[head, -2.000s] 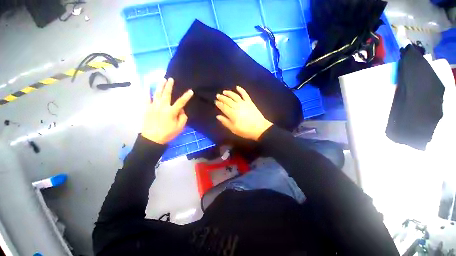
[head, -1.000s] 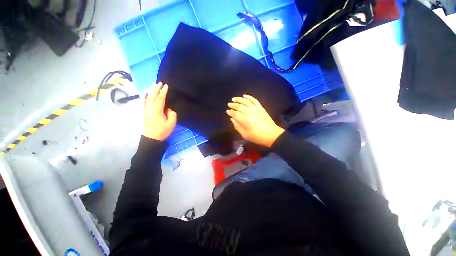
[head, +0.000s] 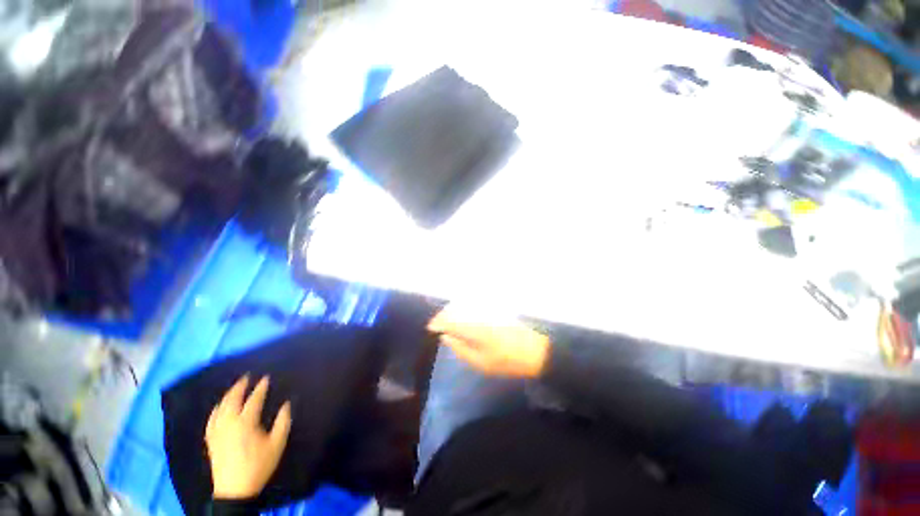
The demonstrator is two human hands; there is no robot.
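A large black fabric panel (head: 323,403) lies over a blue plastic bin at the lower left, partly across my lap. My left hand (head: 244,438) rests flat on its left part, fingers spread. My right hand (head: 494,343) is at the panel's upper right edge, by the table's front edge, with the fabric edge between its fingertips. A stack of cut black panels (head: 434,146) lies on the white table top. The picture is blurred.
The white table (head: 585,242) bears the sewing machine's needle area (head: 792,181), a slim dark tool (head: 825,299) and red-orange-handled scissors (head: 894,338) at the right. Dark garments (head: 111,171) are heaped at left. The blue bin (head: 187,343) is under the panel.
The view has swung right to the table and machine. My right hand has moved from flat on the panel to its edge by the table. My left hand still lies on the panel.
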